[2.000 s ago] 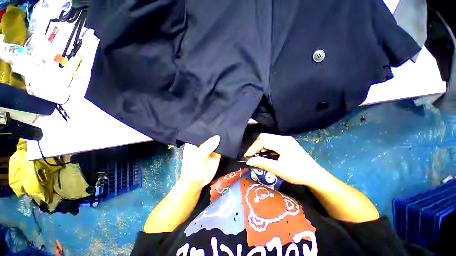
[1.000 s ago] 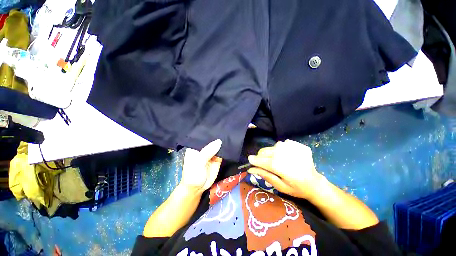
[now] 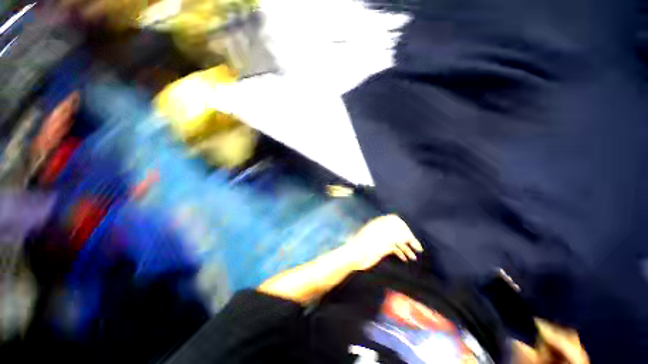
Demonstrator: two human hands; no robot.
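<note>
The dark navy jacket (image 3: 490, 178) fills the right side of the head view, spread over the white table and hanging past its edge. My left hand (image 3: 387, 240) is at the jacket's lower edge, its fingers curled on the cloth. My right hand (image 3: 558, 345) is blurred and cut off at the bottom edge, below the jacket's dark cloth; what its fingers hold cannot be seen. A small pale streak shows on the dark cloth above it, too blurred to name.
The white table's corner (image 3: 320, 121) points down beside the jacket. A yellow cloth heap (image 3: 199, 103) is at its left. The blue floor (image 3: 234, 213) runs diagonally below. Blurred blue, red and dark shapes fill the far left.
The view has swung left and tilted, with strong blur. The jacket and both hands now appear farther right. The jacket's light button is out of view.
</note>
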